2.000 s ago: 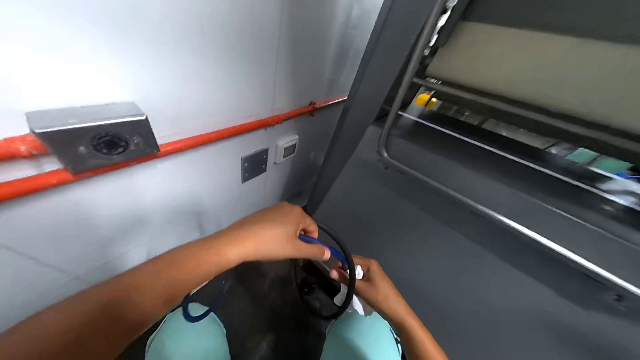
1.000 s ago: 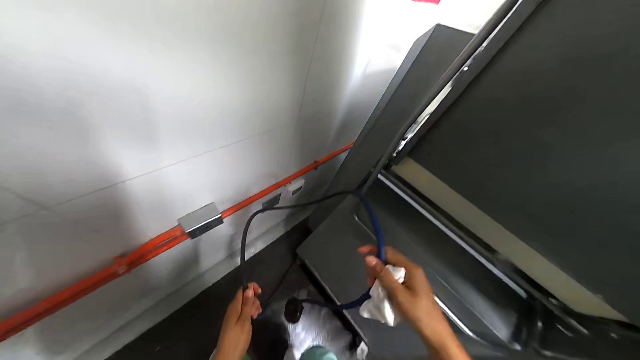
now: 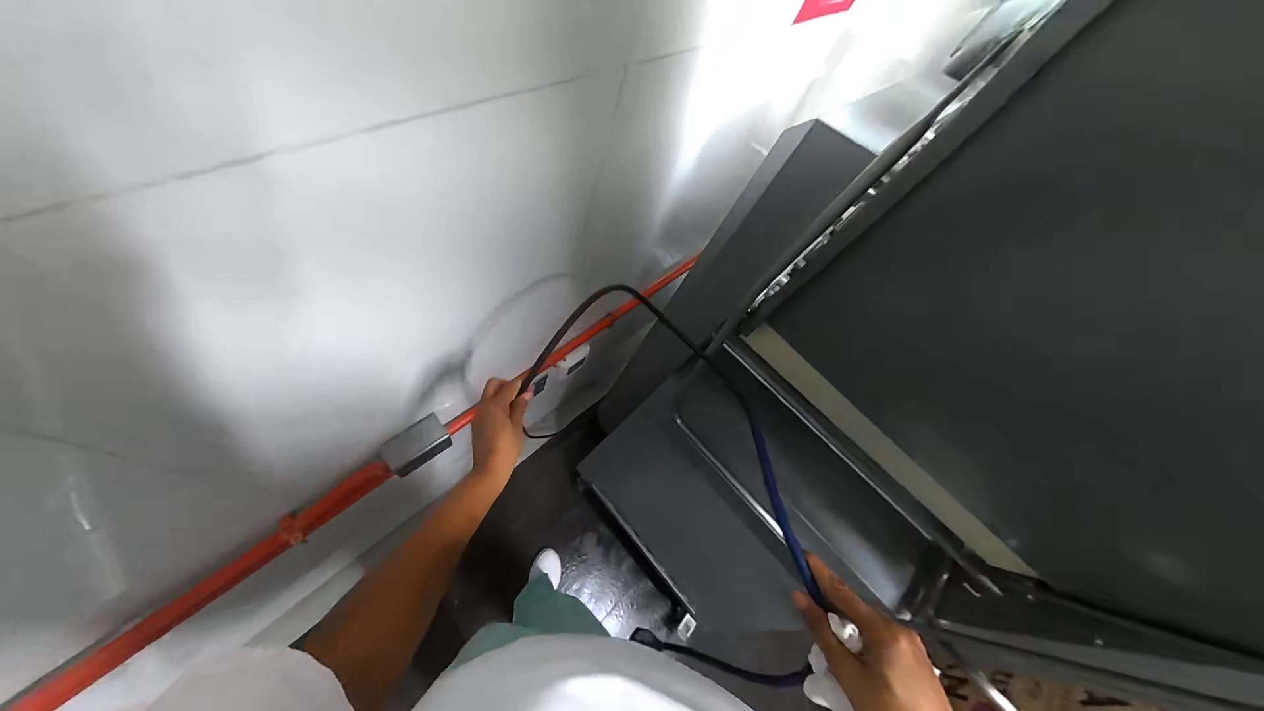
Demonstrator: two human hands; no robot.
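A cable, black in one stretch and blue in another (image 3: pixel 765 464), arches between my hands. My left hand (image 3: pixel 502 420) holds its black part close to the wall, beside the red conduit. At the lower right, my right hand (image 3: pixel 864 632) grips the blue part together with a crumpled white cloth or tissue (image 3: pixel 829 671). From the right hand, a dark length of cable (image 3: pixel 711 664) runs left to a dark end piece, perhaps a plug, near my lap. A thin black loop hangs below my left hand.
The red conduit (image 3: pixel 341 502) runs along the pale wall through a metal box (image 3: pixel 416 444). White and grey sockets (image 3: pixel 573 361) sit near my left hand. Dark grey metal equipment (image 3: pixel 681 494) with a metal bar stands at right. My legs and a white shoe (image 3: pixel 546 566) show below.
My hands have moved farther apart, and the cable between them is spread wider. My left hand has moved up to the wall by the conduit. The view has shifted.
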